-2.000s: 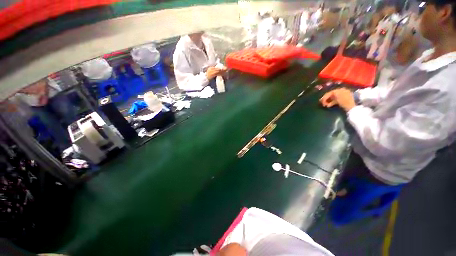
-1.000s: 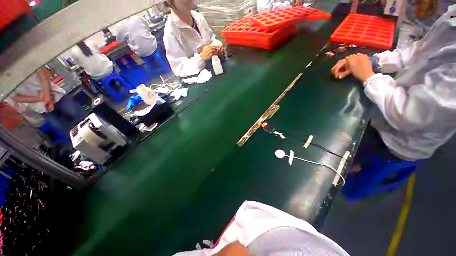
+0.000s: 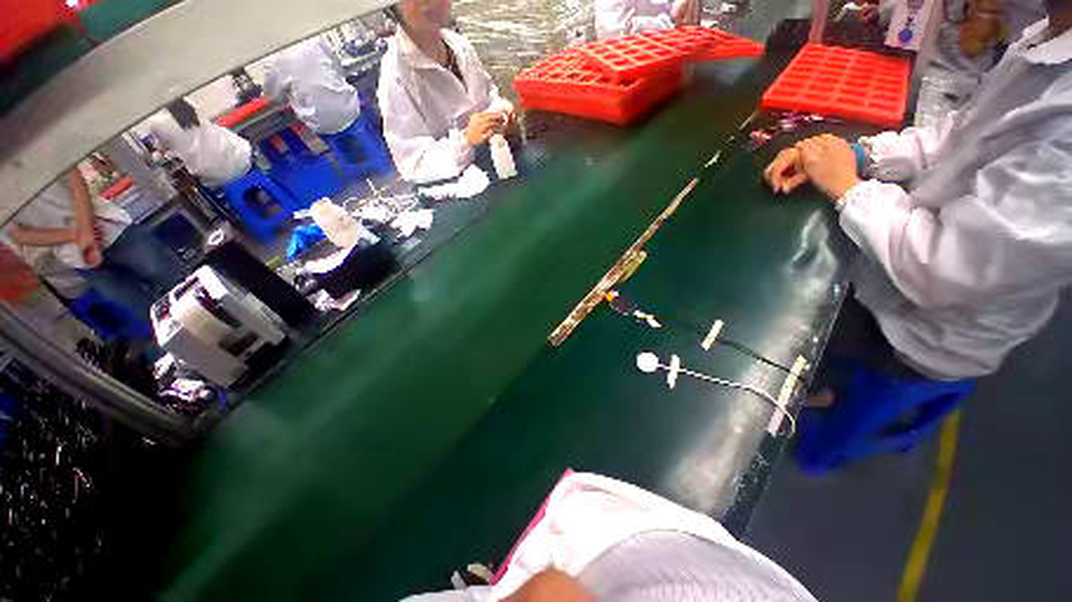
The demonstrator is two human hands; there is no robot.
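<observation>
A hand (image 3: 550, 586), cut off by the bottom edge, shows beside a white sleeve (image 3: 658, 535) at the bottom centre. It looks like my right hand; its fingers and anything in it are hidden. My left hand is not in view. A thin pink sheet edge (image 3: 531, 526) shows along the sleeve. On the dark-green belt (image 3: 447, 388) ahead lies a small dark part (image 3: 622, 303) with an orange end and a pale tail, beside a long yellow-brown taped strip (image 3: 594, 296).
A white disc (image 3: 648, 362) has a cord taped towards the right edge. Red trays (image 3: 838, 84) stand at the far end. A person in white (image 3: 929, 200) sits at right, another (image 3: 437, 100) across the belt. A white-grey machine (image 3: 218, 326) stands at left.
The view has tilted down and shifted slightly since the first frame. The hand at the bottom has stayed mostly hidden. The small dark part lies in the same place by the strip.
</observation>
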